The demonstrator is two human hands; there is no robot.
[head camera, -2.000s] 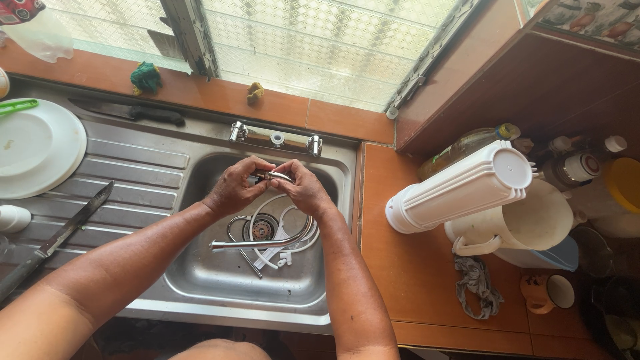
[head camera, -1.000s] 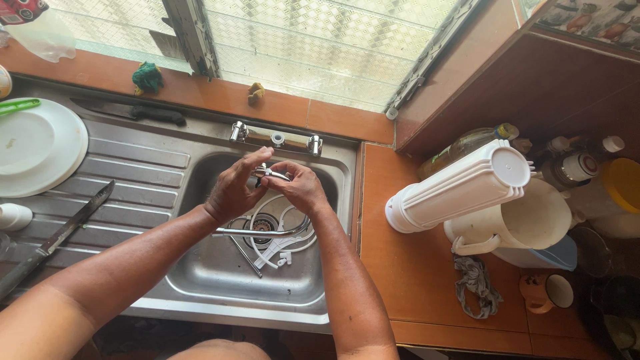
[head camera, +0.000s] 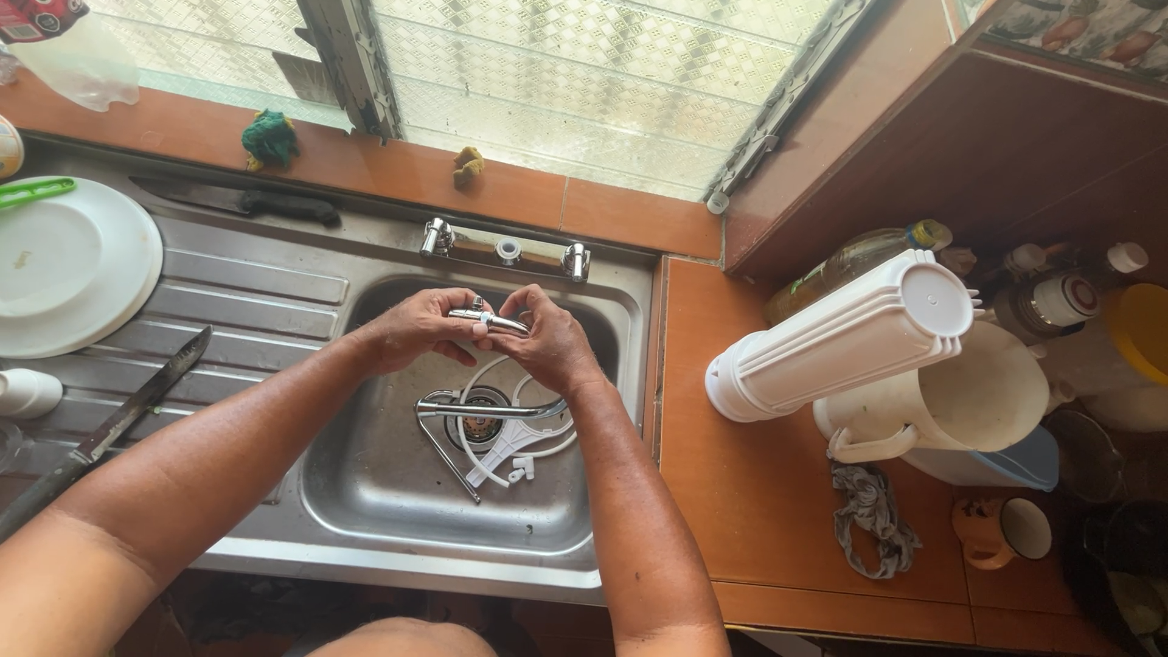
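Above the steel sink basin (head camera: 411,511), my left hand (head camera: 424,328) and my right hand (head camera: 547,342) hold a small chrome faucet fitting (head camera: 490,319) between them, one hand at each end. A curved chrome spout (head camera: 493,411) lies below in the basin, along with a thin chrome tube (head camera: 449,461), a looped white plastic hose (head camera: 552,447), a white plastic wrench (head camera: 506,444) and small white connectors (head camera: 521,469). These lie around the drain (head camera: 478,422), partly over it. Behind the basin sits a chrome two-handle faucet base (head camera: 508,250) with an open centre port.
On the drainboard lie a long knife (head camera: 146,392), a black-handled knife (head camera: 283,205) and white plates (head camera: 64,265). The right counter holds a white filter housing (head camera: 849,333), a large white jug (head camera: 976,392), a crumpled rag (head camera: 871,520), an orange mug (head camera: 999,531) and several bottles.
My left hand's fingers, raised and spread one second ago, are now bent around the chrome fitting. The curved spout's end shows further left in the basin than two seconds ago: cannot tell whether it moved.
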